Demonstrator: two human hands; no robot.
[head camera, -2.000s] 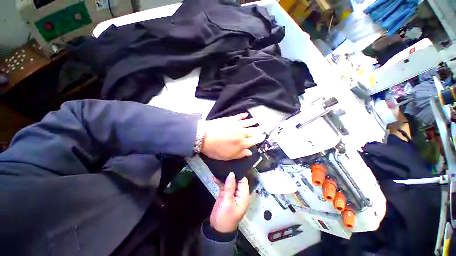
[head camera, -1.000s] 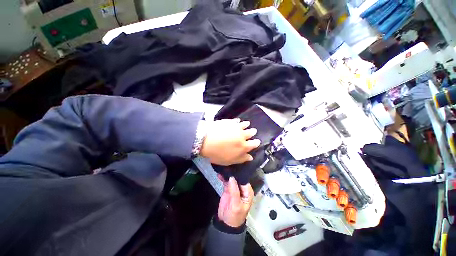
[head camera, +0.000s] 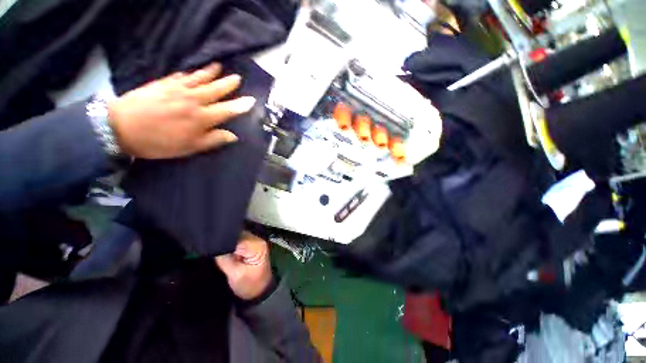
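The dark cloth (head camera: 195, 202) lies spread beside the needle area (head camera: 273, 127) of the white overlock machine (head camera: 426, 131), and its lower part hangs towards me. My left hand (head camera: 173, 117) lies flat on the cloth, palm down with fingers apart, left of the needle area. My right hand (head camera: 248, 264) is closed at the cloth's lower corner, fingers curled; the gripped edge is partly hidden. Orange tension dials (head camera: 363, 127) are on the machine front. Dark thread snips (head camera: 350, 205) lie on the white machine table (head camera: 283, 205).
More dark cloth (head camera: 205, 28) is bunched at the upper left. A large dark pile (head camera: 453, 213) lies right of the machine. Black thread cones (head camera: 581, 60) and a stand are at the upper right. A white scrap (head camera: 569, 195) lies below them. Green (head camera: 368, 319) and red (head camera: 427, 317) surfaces show at the bottom.
The view has swung to the right, bringing in the thread cones and dark pile. The cloth is drawn out flatter towards me. My right hand has closed at its lower corner.
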